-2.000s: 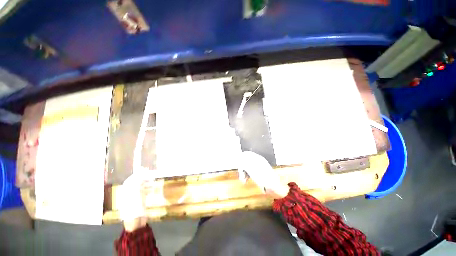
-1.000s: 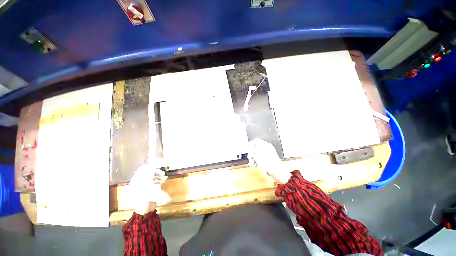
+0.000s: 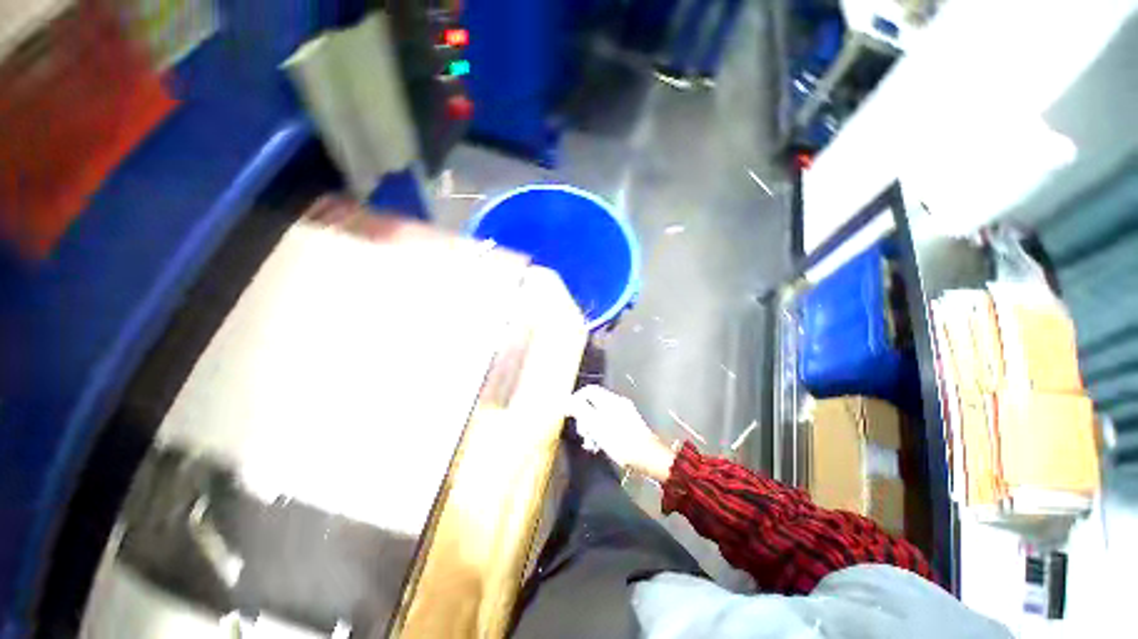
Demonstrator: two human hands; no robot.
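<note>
My right hand [image 3: 605,424], in a white glove, is beside the front edge of the yellow wooden ledge [image 3: 481,537], close to my body. Its fingers are blurred and overexposed, and I cannot tell whether they hold anything. My left hand is out of the picture. The white sheet material [image 3: 331,362] lies on the press bed, blurred by motion. The dark cutting pad [image 3: 350,556] shows at the lower left with thin white strips on it.
A round blue bin [image 3: 549,237] stands past the bed's end. White scraps lie on the grey floor [image 3: 661,337]. At right, a table holds pale orange stacks [image 3: 1036,387], with a blue crate [image 3: 849,331] and a cardboard box [image 3: 855,456] below. The blue press beam [image 3: 137,250] is at left.
The view has swung right, towards the bin and the side table. My right hand has left the cut sheet at mid-bed for the ledge's outer edge. My left hand has gone out of view.
</note>
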